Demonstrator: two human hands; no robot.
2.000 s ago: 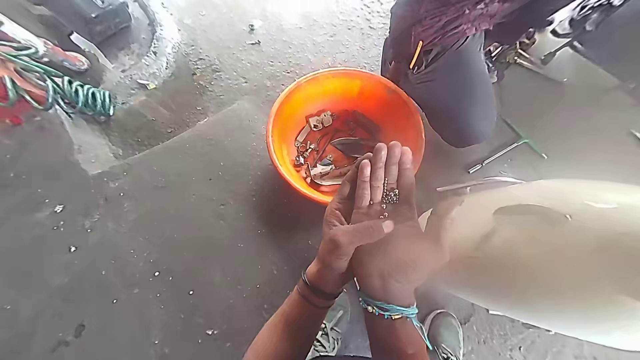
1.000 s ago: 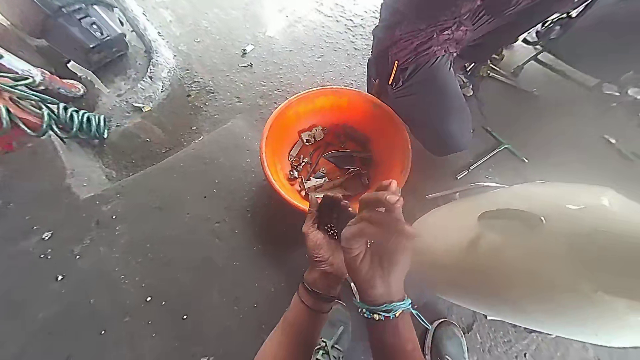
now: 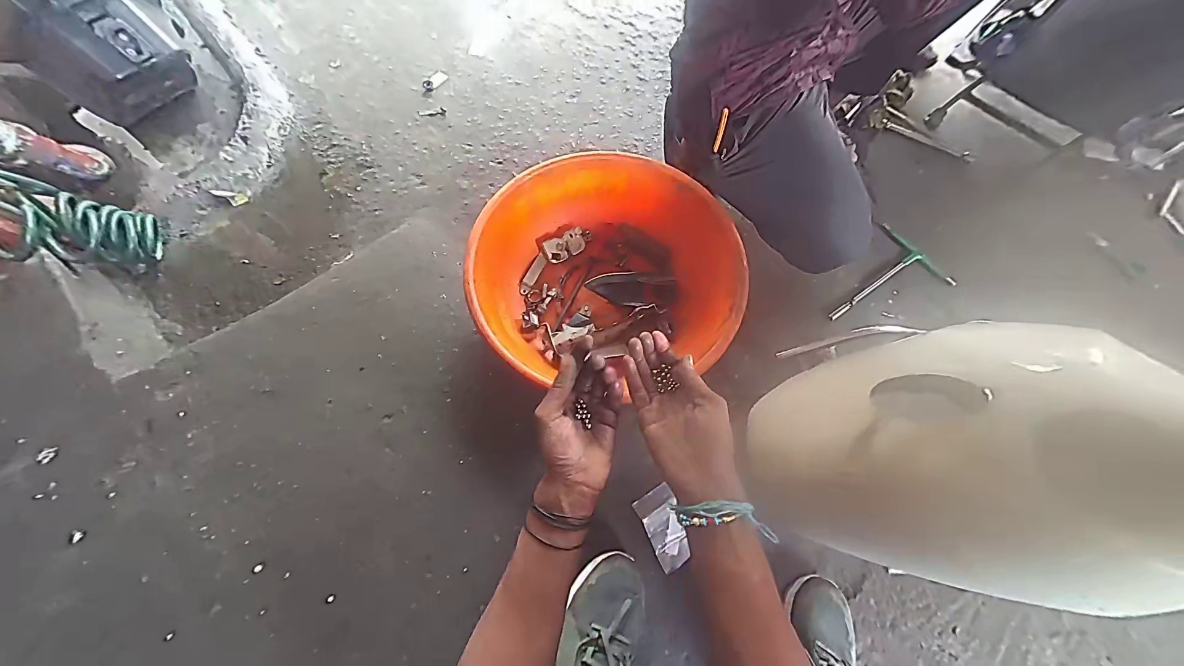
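Note:
Both palms face up, side by side, at the near rim of an orange plastic basin [image 3: 499, 333]. My left hand [image 3: 578, 416] carries several small metal balls [image 3: 582, 413] on its fingers, together with something dark that I cannot make out. On the cupped fingers of my right hand [image 3: 680, 407] lies another cluster of small metal balls [image 3: 664, 378]. Inside the basin are assorted metal parts [image 3: 564, 245] and a dark curved piece [image 3: 631, 289]. Beside my right wrist is a small clear plastic packet [image 3: 663, 529]; whether it hangs or lies there I cannot tell.
Another person's knee [image 3: 805, 185] is just beyond the basin. A green-handled T-handle wrench [image 3: 911, 254] lies on the floor, above a large cream-coloured body panel [image 3: 971, 462]. A coiled green hose [image 3: 106, 227] is at left. My shoes [image 3: 606, 606] stand below.
My hands were together two seconds ago and are now apart, palms up, each with metal balls. The plastic packet now shows beside my right wrist.

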